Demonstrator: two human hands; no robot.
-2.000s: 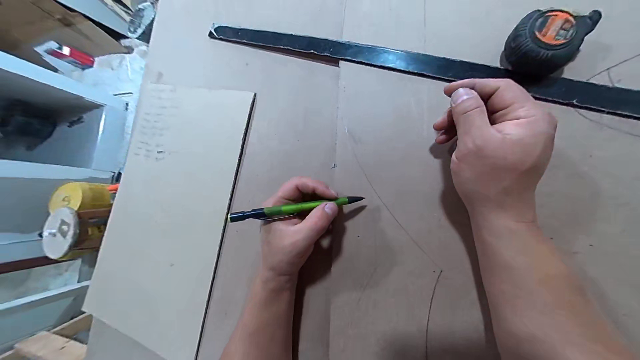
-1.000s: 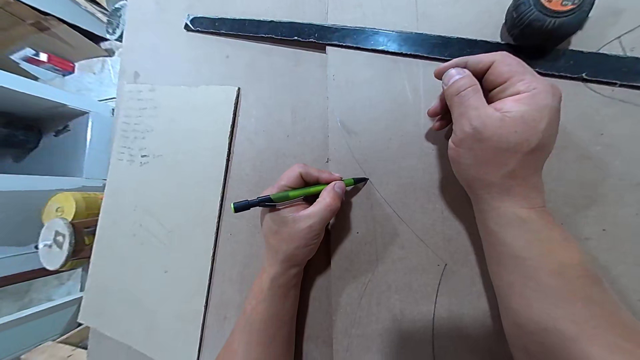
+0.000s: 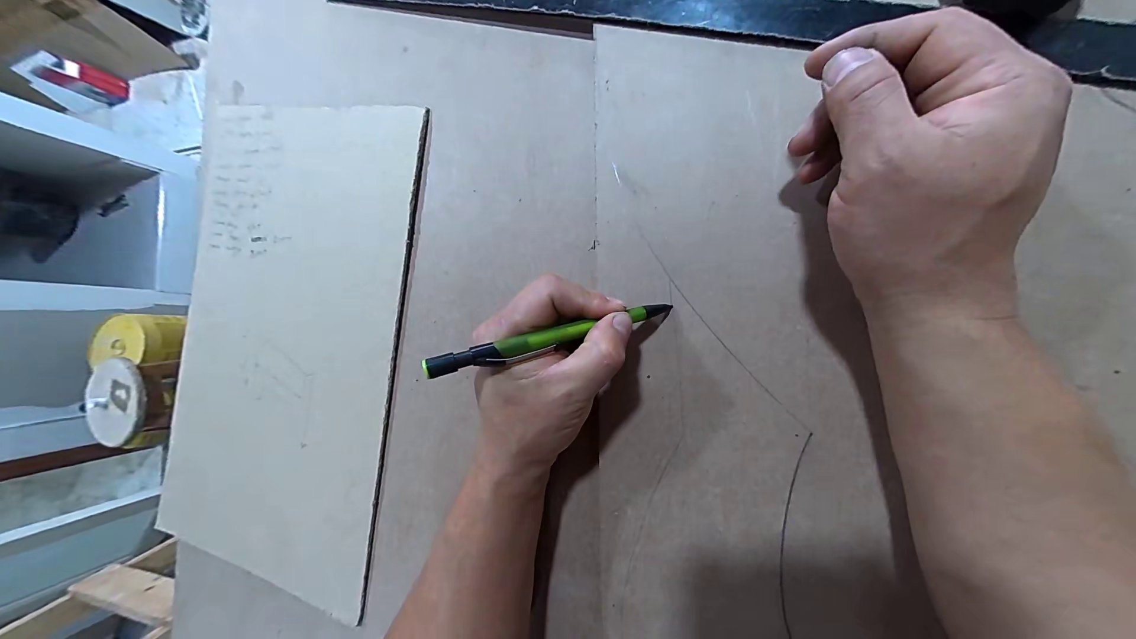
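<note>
My left hand [image 3: 550, 364] grips a green mechanical pencil [image 3: 550, 338] with black ends. Its dark tip points right, close to a thin curved pencil line [image 3: 723, 342] drawn on a brown cardboard sheet [image 3: 497, 222]. A darker curve [image 3: 783, 541] runs down from the lower end of that line. Above and to the right, my right hand [image 3: 941, 151] is loosely curled, thumb near the index finger, with no object visible in it. It hovers over the cardboard, just below a long black straightedge [image 3: 710, 16]; part of its fingers is hidden.
A smaller cardboard piece [image 3: 302, 293] with handwriting lies at the left. Beyond the left edge are a white shelf unit [image 3: 89, 293], a yellow cylindrical container [image 3: 146, 339] and wooden slats [image 3: 124, 593]. A dark object, cut off by the frame, sits at the top right by the straightedge.
The pencil tip has shifted from the long curved line to just left of it. The view has moved in closer, and the tape measure seen earlier is mostly out of frame.
</note>
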